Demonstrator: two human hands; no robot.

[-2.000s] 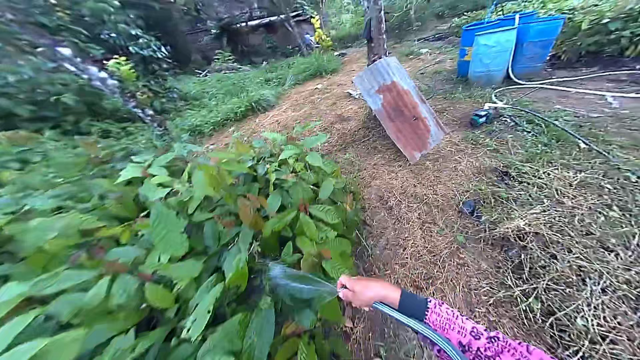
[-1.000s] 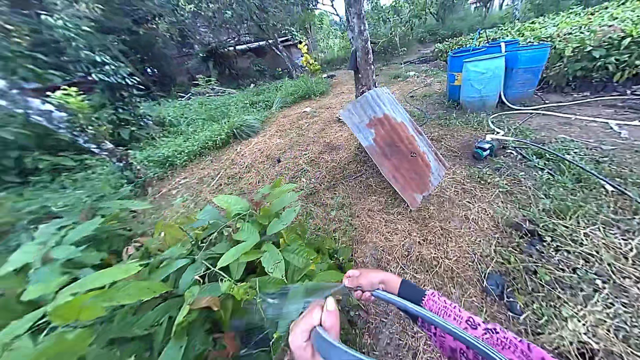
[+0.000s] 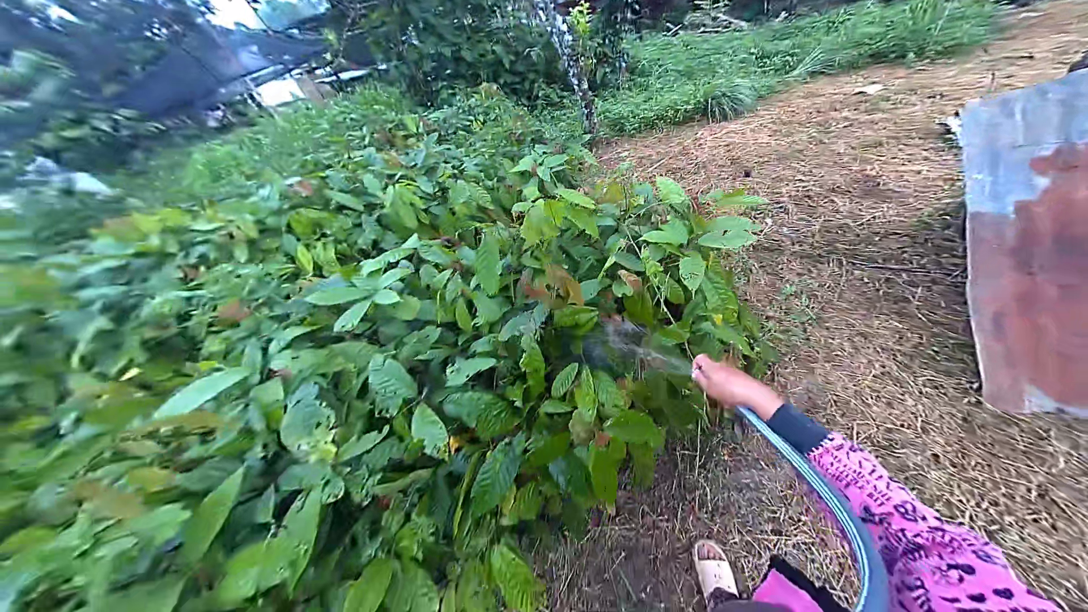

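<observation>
My right hand [image 3: 722, 382], in a pink patterned sleeve with a dark cuff, grips the end of a striped blue-grey garden hose [image 3: 820, 489]. Water [image 3: 637, 347] sprays from the hose end leftward onto broad-leaved green seedlings [image 3: 476, 340], which stand densely packed across the left and middle of the view. The hose curves back beneath my forearm toward the bottom edge. My left hand is out of the view.
A rusty corrugated metal sheet [image 3: 1033, 255] is at the right edge. Dry straw [image 3: 850, 229] covers the ground beside the seedlings. A thin tree trunk [image 3: 574, 68] rises behind them. My sandalled foot [image 3: 714, 569] is at the bottom.
My left hand, near the hose one second ago, has left the view. The view has swung left; the blue barrels no longer show. Water still sprays from the hose.
</observation>
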